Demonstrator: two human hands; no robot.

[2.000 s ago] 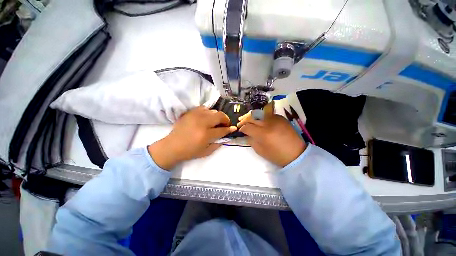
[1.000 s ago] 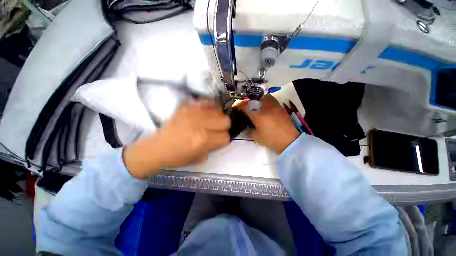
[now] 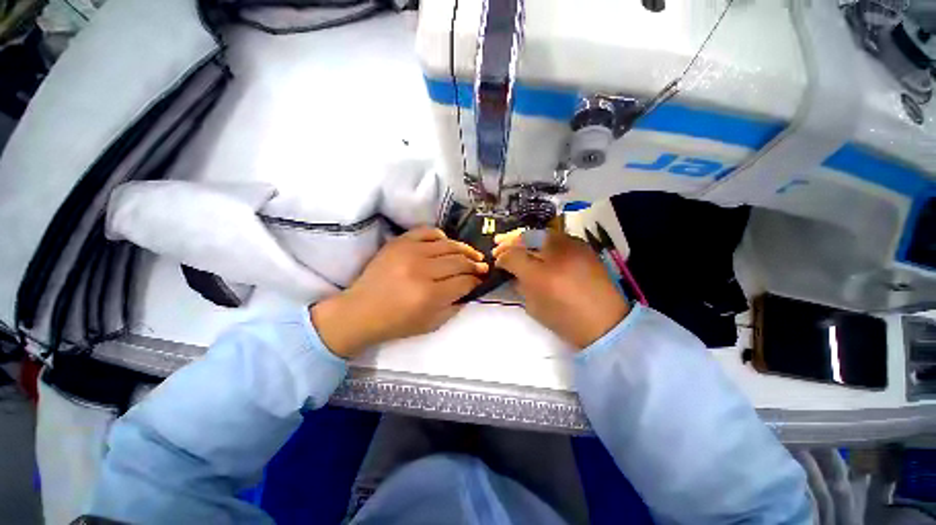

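A small black piece lies under the presser foot and needle of the white and blue sewing machine. My left hand presses its fingertips on the black piece from the left. My right hand presses on it from the right, thumb and finger close to the foot, with a grey band on one finger. The pale grey garment panel lies bunched and folded left of the needle, a dark overlocked edge showing. Its join with the black piece is hidden by my left hand.
A stack of cut panels lies far left. Right of my right hand are pink-handled thread snips or a pen, a pile of black pieces and a smartphone. A ruler strip runs along the front edge.
My left hand was blurred and further left a second ago; its fingertips are now at the black piece beside my right hand. The pale panel has bunched differently, showing a dark edge across its middle.
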